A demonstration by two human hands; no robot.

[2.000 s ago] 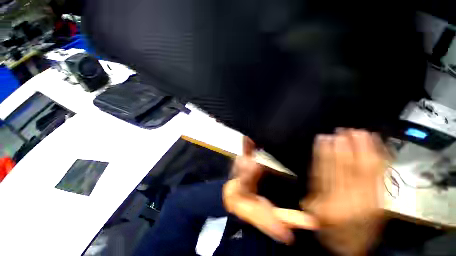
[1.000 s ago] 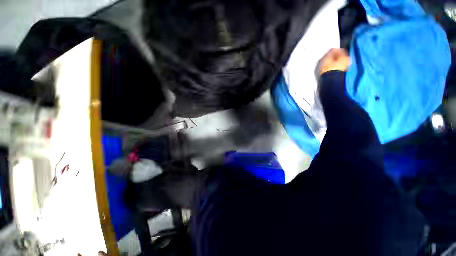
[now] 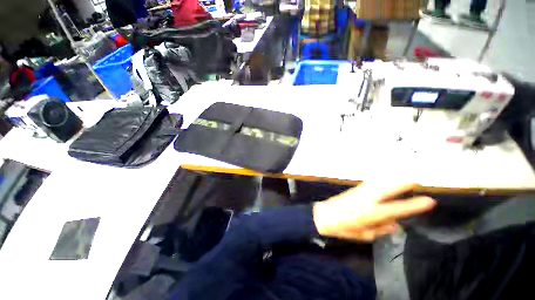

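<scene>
My left hand (image 3: 372, 212) reaches to the right from a dark sleeve, fingers spread and empty, at the table's front edge. My right hand is not in view. A black fabric piece (image 3: 469, 263) hangs at the bottom right, below the table edge; what holds it is hidden. The black back panel (image 3: 223, 143) lies flat near the front edge, its camouflage band (image 3: 270, 136) facing up. The black bag body (image 3: 117, 136) lies left of it. A camouflage fabric piece (image 3: 76, 239) lies on the left extension.
The sewing machine (image 3: 457, 96) with a lit screen stands on the white table (image 3: 334, 143) at right. A blue bin (image 3: 317, 72) is behind the table. A black round-faced device (image 3: 54, 119) sits at far left. People are in the background. The table's front edge has an orange rim.
The view has swung from the floor and blue cloth at my side back to the table. The back panel now shows lying flat on it. A hand near the blue cloth is no longer seen there.
</scene>
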